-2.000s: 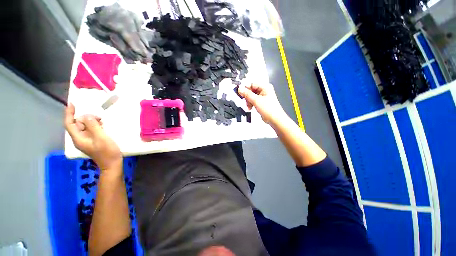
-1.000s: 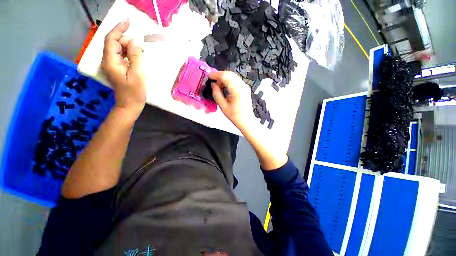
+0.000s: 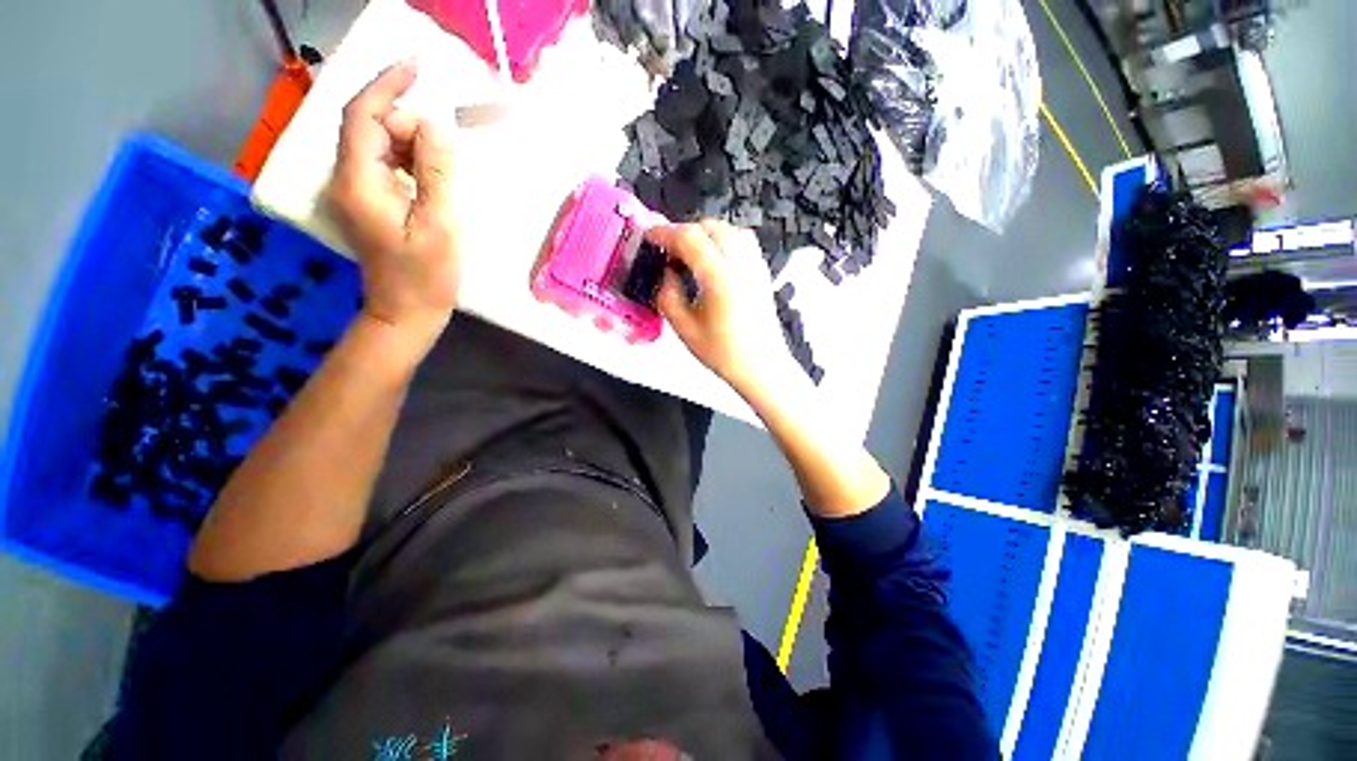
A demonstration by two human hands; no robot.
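The pink holder [image 3: 582, 259] lies near the front edge of the white table, with a black insert on its right side. My right hand [image 3: 714, 296] is at that side, fingertips on a black piece [image 3: 649, 274] at the insert; whether it grips the piece is hard to tell. My left hand [image 3: 396, 223] is raised over the table's left part, fingers curled and partly apart, with nothing visible in it. A heap of small flat black pads [image 3: 759, 127] lies behind the holder. A small grey strip [image 3: 481, 115] lies right of my left fingertips.
A blue bin [image 3: 60, 372] with scattered black parts stands left of the table. A flat pink pad [image 3: 454, 15] with a white stick [image 3: 499, 37] lies at the far side. A clear plastic bag [image 3: 990, 112] is at the far right corner. Blue racks [image 3: 1005, 394] stand to the right.
My right hand has moved from the pads at the table's right to the holder, staying there over the last second. The view has turned, showing more of the blue bin.
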